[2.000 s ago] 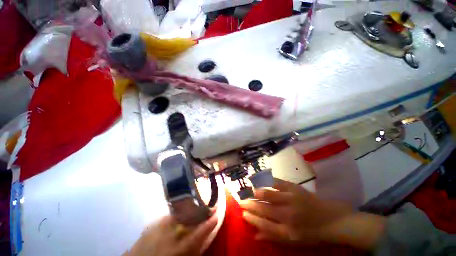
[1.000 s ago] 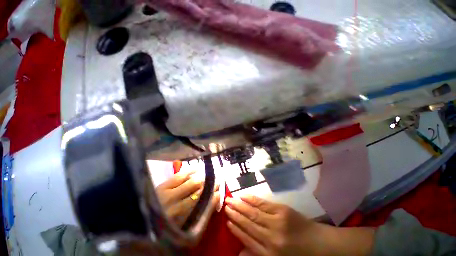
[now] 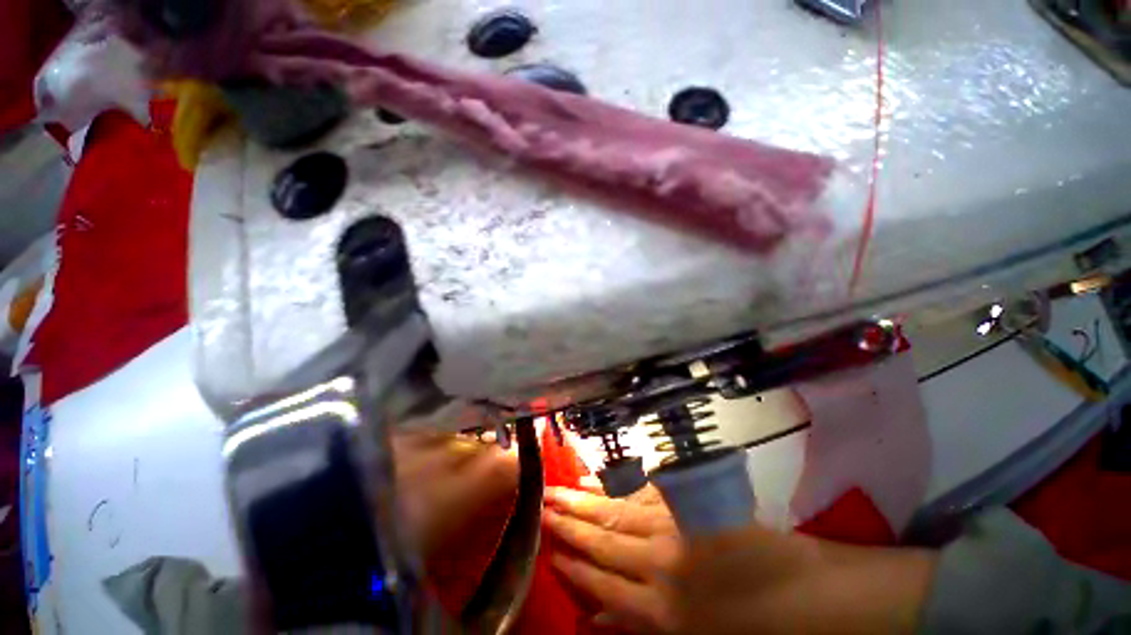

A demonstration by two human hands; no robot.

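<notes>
The red fabric [image 3: 546, 600] lies under the lit needle area and runs down toward me. My right hand [image 3: 645, 558] lies on its right side, fingers together with the tips close to the needle; a grey cylindrical fitting [image 3: 709, 490] covers part of it. My left hand [image 3: 453, 496] is on the left side, blurred and mostly hidden behind the shiny take-up lever guard [image 3: 304, 509]; its grip cannot be seen. The white sewing machine head [image 3: 533, 273] fills the upper view. The needle tip is lost in glare.
A pink rag strip [image 3: 595, 143] lies across the head. A thin red thread [image 3: 874, 161] runs down it. A pale pink piece [image 3: 868, 434] lies right of the needle. Another red panel [image 3: 118, 254] hangs behind at left. A small tool [image 3: 1069, 370] lies at right.
The view has shifted slightly from one second ago. My fingertips are nearer the needle, and red fabric now shows under it. A red piece now shows over the pale pink piece's lower edge.
</notes>
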